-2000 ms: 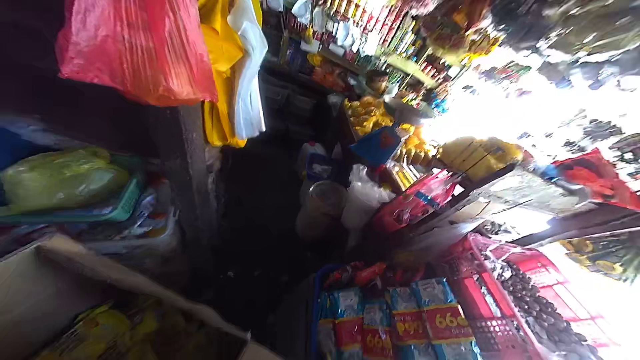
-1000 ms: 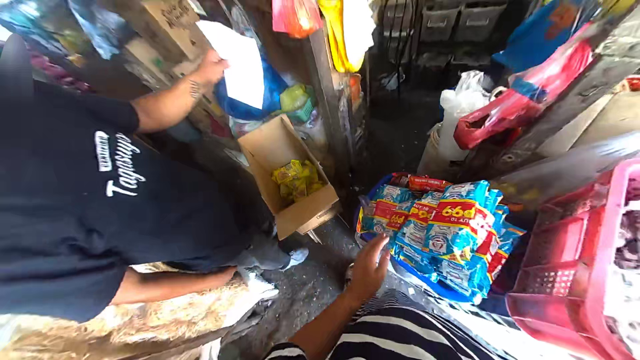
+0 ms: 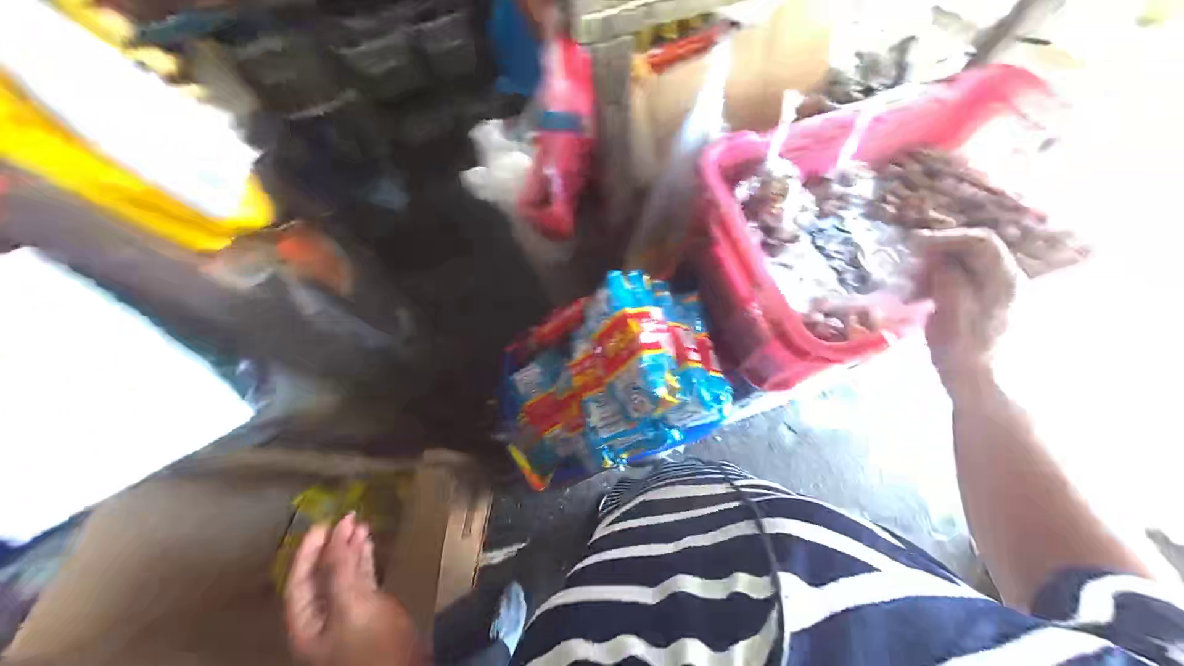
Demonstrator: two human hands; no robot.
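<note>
My left hand point(image 3: 342, 592) is at the lower left, blurred, over an opened cardboard box point(image 3: 139, 573) with yellow packets point(image 3: 356, 499) in it. Its fingers are extended and nothing shows in them. At the right, my right hand point(image 3: 967, 287) is curled at the near right side of a pink plastic crate point(image 3: 777, 361). Blur and glare hide whether it grips the rim or plastic there. Clear plastic bags point(image 3: 832, 240) with dark contents lie in the crate. Between my hands, blue and red packets point(image 3: 620, 370) are piled in a blue container point(image 3: 680, 442).
Yellow and white plastic bags point(image 3: 139, 139) hang at the upper left beside a post. A large white sheet point(image 3: 92, 398) is at the left edge. A red plastic bag point(image 3: 560, 139) hangs at the top centre, near a white bag point(image 3: 499, 166). Dark flooring lies behind the packets.
My left hand was by the blue packets and is now over the cardboard box. My right hand has come into view at the pink crate. The view has swung to the right.
</note>
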